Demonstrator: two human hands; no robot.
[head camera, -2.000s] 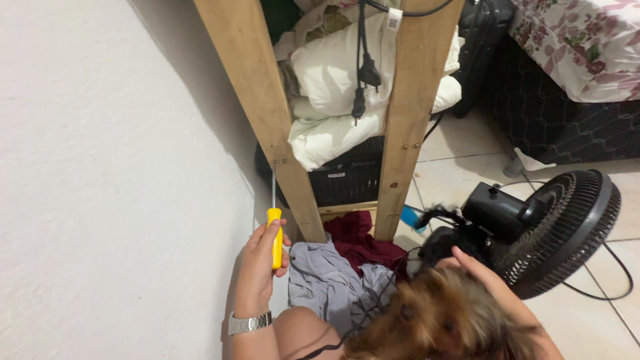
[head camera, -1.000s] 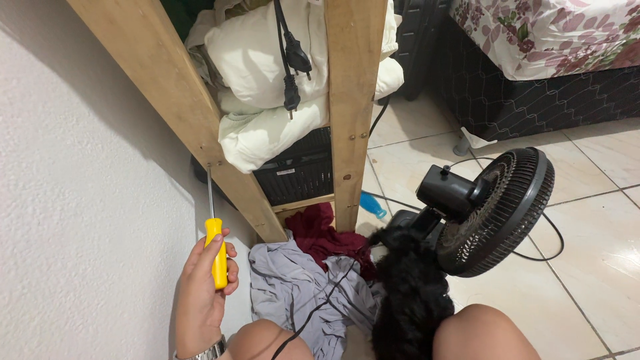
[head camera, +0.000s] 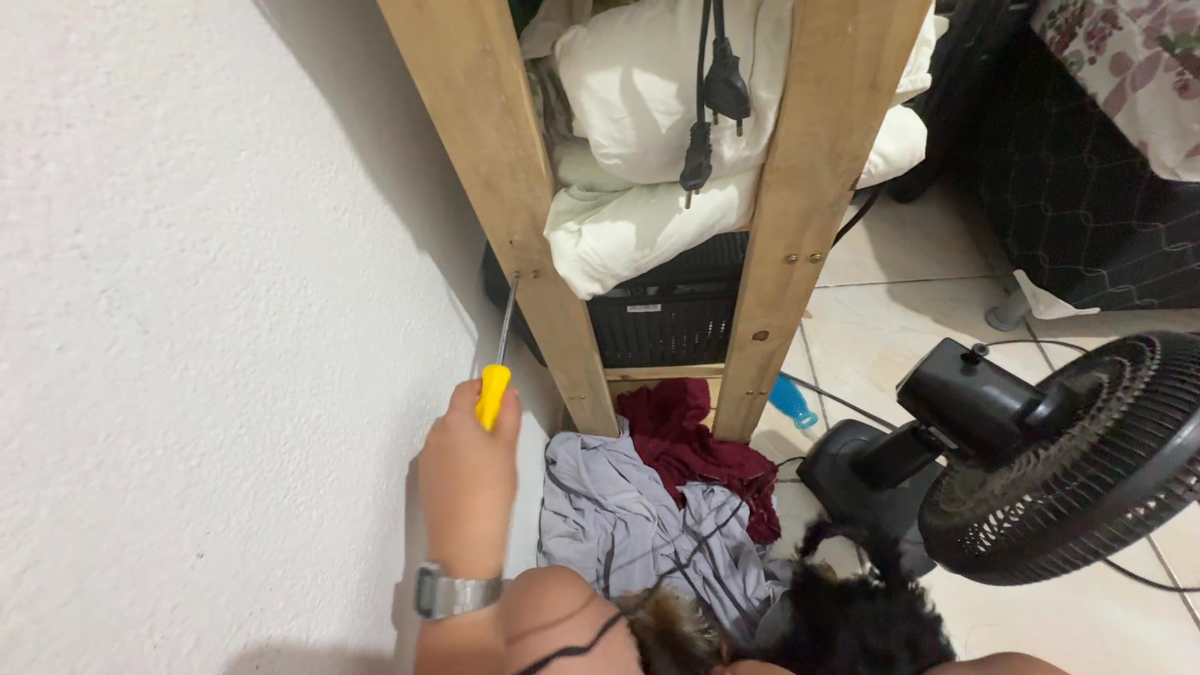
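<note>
My left hand (head camera: 472, 459), with a metal-band watch (head camera: 459, 594) on its wrist, is closed around the yellow handle of a screwdriver (head camera: 494, 394). The screwdriver points up, its tip at a screw (head camera: 518, 275) in the left post (head camera: 478, 141) of a wooden shelf unit. A second screw sits just beside that one. Two more screws (head camera: 803, 258) show in the right post (head camera: 825, 159). My right hand is out of sight.
A white wall (head camera: 206, 328) stands close at left. Grey cloth (head camera: 600, 497) and dark red cloth (head camera: 694, 441) lie at the shelf's foot. A black-furred animal (head camera: 844, 609) and brown fur (head camera: 670, 623) are near my legs. A black fan (head camera: 975, 394) stands right; plugs (head camera: 727, 84) hang above.
My right hand, on a brown-furred dog two seconds ago, is no longer in view. My left hand has changed its grip, now wrapping over the screwdriver's handle end; the tip stays at the left post.
</note>
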